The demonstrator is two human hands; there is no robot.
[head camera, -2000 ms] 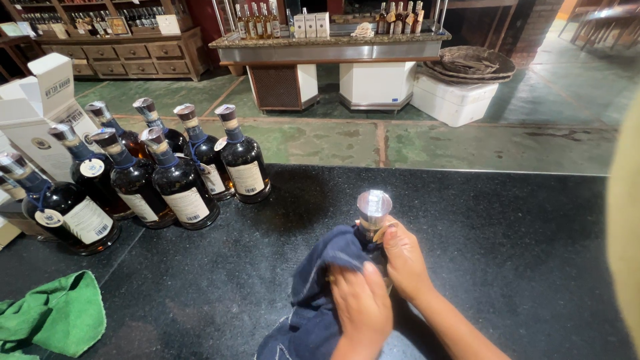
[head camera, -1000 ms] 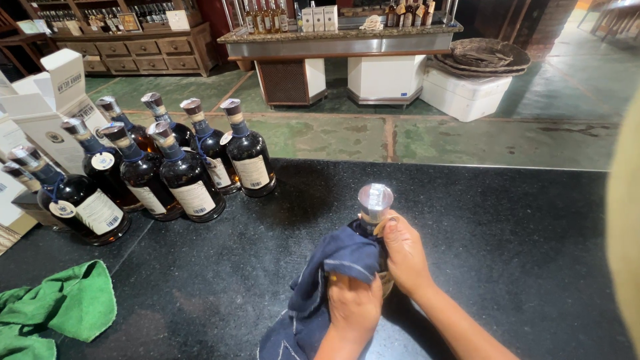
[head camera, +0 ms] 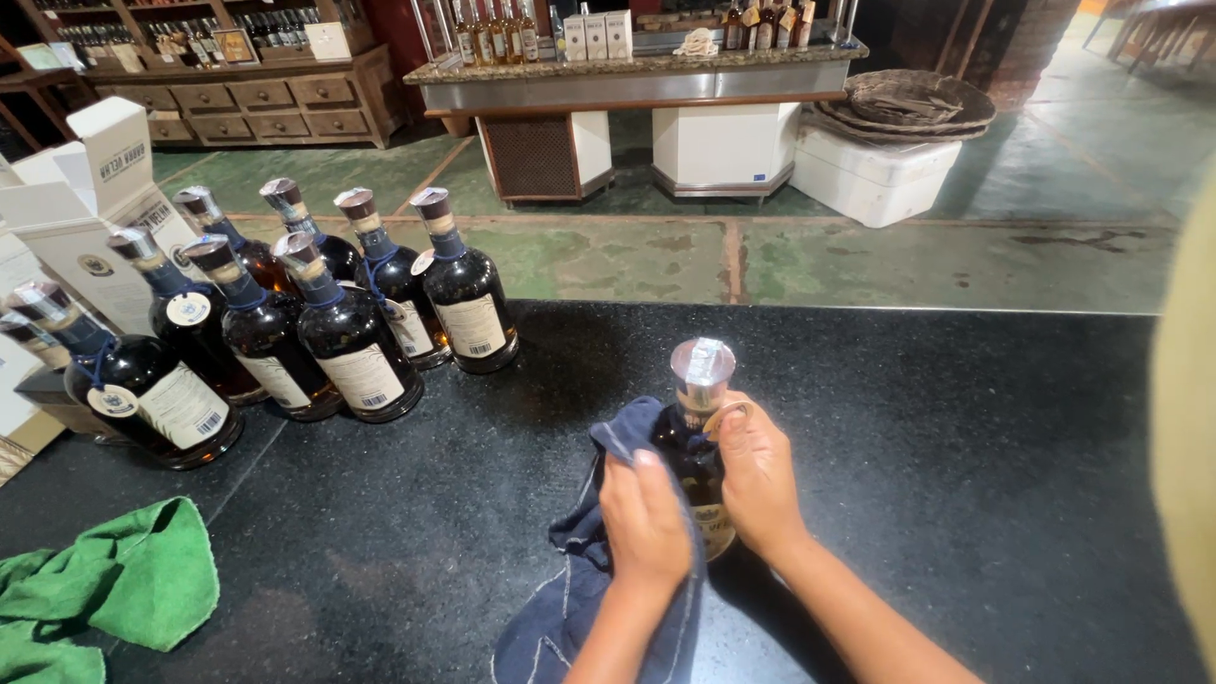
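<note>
A dark glass liquor bottle (head camera: 701, 465) with a sealed stopper stands upright on the black stone counter (head camera: 399, 532). My right hand (head camera: 758, 470) grips its neck and pinches the round tag (head camera: 728, 419) hanging there. Against the bottle's left side my left hand (head camera: 646, 518) presses a navy cloth (head camera: 584, 589) with pale stitching; the cloth hangs down onto the counter. Part of the bottle's label shows between the hands. Several similar bottles (head camera: 356, 356) stand grouped at the left, with neck cords and tags on some. A green cloth (head camera: 157, 575) lies crumpled at the lower left.
Open white cartons (head camera: 104, 247) stand behind the grouped bottles at the far left. Beyond the counter's back edge are a tiled floor (head camera: 608, 256), a granite-topped display counter (head camera: 636, 85) with bottles, a white foam box (head camera: 874, 176) under woven trays (head camera: 907, 104), and a wooden drawer cabinet (head camera: 256, 100).
My left hand and the navy cloth have shifted along the bottle's left side. The bottle's lower label now shows between my hands. My right hand stays at the neck.
</note>
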